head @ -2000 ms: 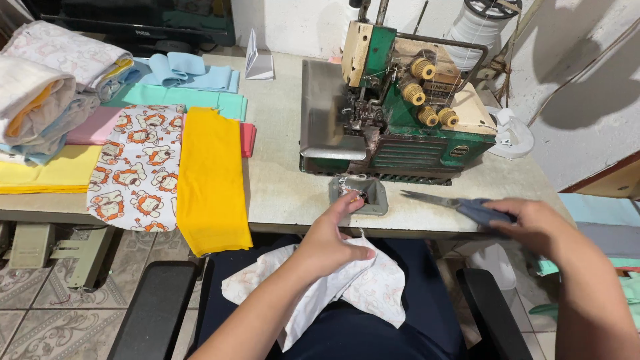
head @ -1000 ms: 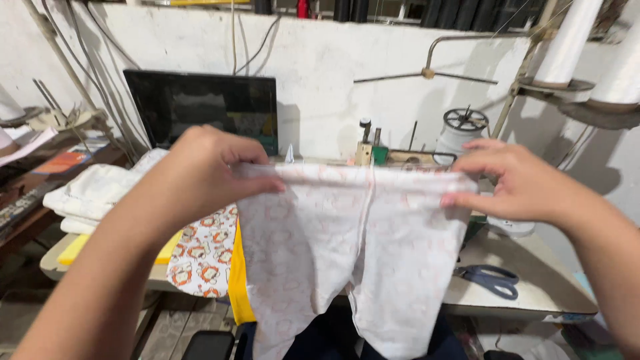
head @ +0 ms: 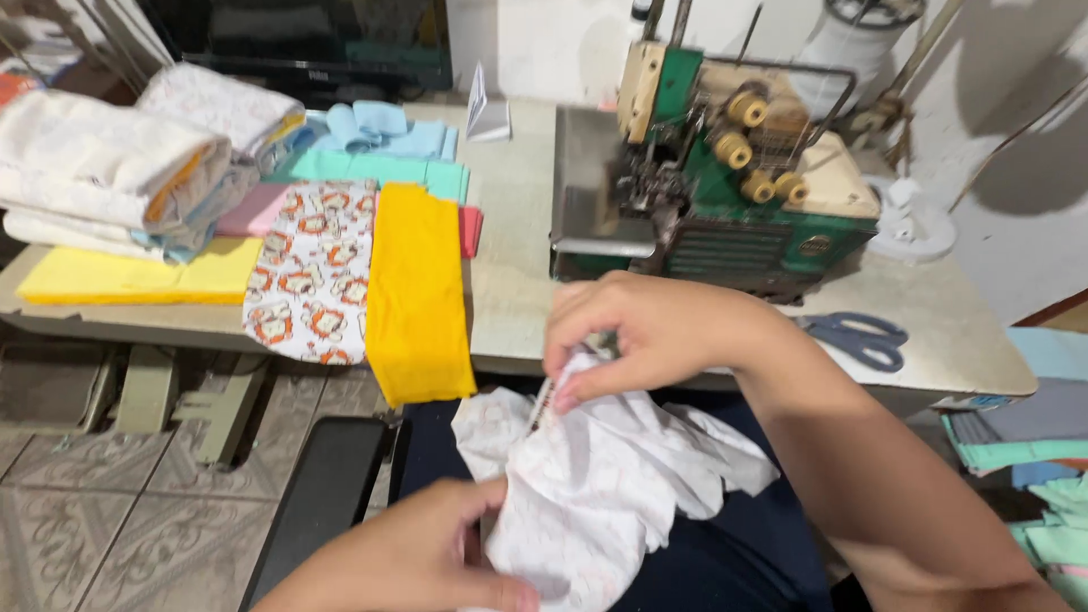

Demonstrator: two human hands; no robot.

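A white garment piece with a faint print (head: 586, 484) lies bunched over my lap, in front of the table edge. My right hand (head: 620, 340) pinches its upper edge near a seam between thumb and fingers. Lower down, my left hand (head: 467, 544) holds the near left part of the cloth, some fingers hidden under it. Beyond my right hand stands a green and cream overlock sewing machine (head: 748, 212). Scissors with dark blue handles (head: 858, 340) rest on the table right of my right hand, their blades partly hidden by my forearm.
Folded white fabrics (head: 102, 161) are stacked on the table (head: 510, 297) at left. Near them lie a lion-print piece (head: 310, 272), a yellow strip (head: 421, 297) and a yellow folded cloth (head: 144, 272). A monitor (head: 297, 42) stands behind. A chair armrest (head: 323, 510) is beside my left hand.
The scissors left my right hand between the first two frames. The garment, held up and spread in both hands a second ago, is now lowered and bunched over my lap. The view has tilted down again.
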